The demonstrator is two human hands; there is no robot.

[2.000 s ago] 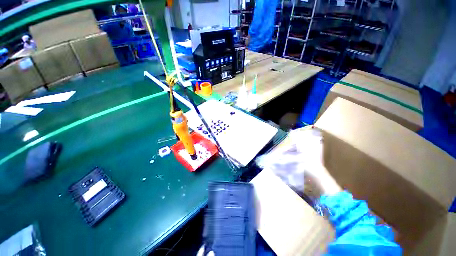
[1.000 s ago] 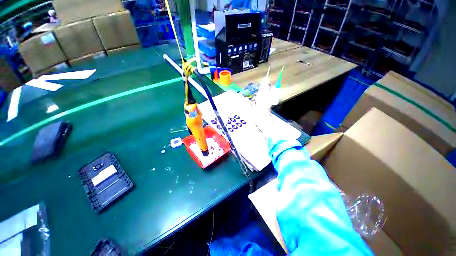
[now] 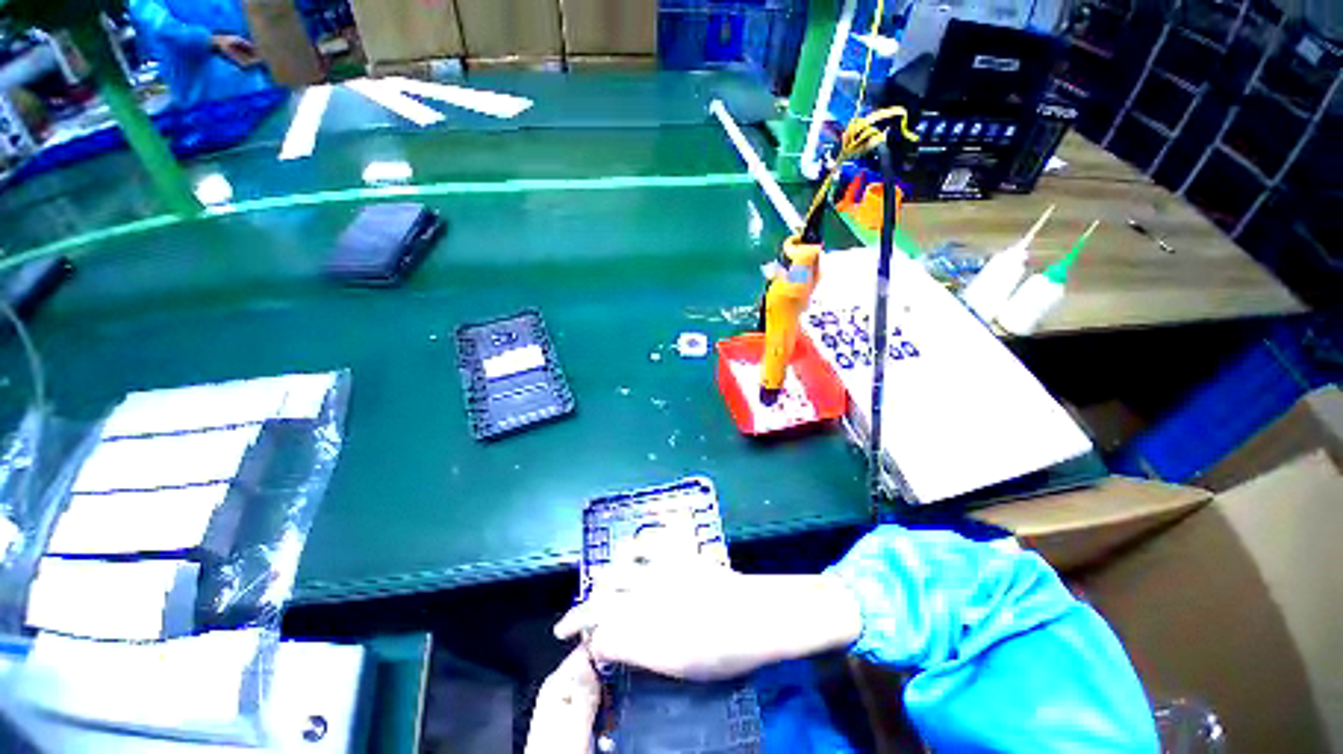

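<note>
A black ribbed housing shell (image 3: 656, 516) is held in front of me, at the bench's front edge. My left hand (image 3: 566, 704) grips its left side low down. My right hand (image 3: 707, 616) lies across the shell's middle, fingers pointing left and touching it; its fingertips are blurred, and any small part under them cannot be made out. A second open shell (image 3: 514, 374) with a white patch lies on the green bench. A white sheet (image 3: 957, 398) with dark round dots lies at the bench's right.
An orange screwdriver (image 3: 792, 312) hangs over a red parts tray (image 3: 744, 398). White-faced parts (image 3: 147, 523) lie in a clear bag at left. A thick black block (image 3: 386, 240) sits farther back. White squeeze bottles (image 3: 1038, 299) stand on the wooden table. An open carton (image 3: 1252, 545) is at right.
My right hand has moved from the dotted sheet to the shell. The shell and my left hand have come into view at the front. The view has turned left.
</note>
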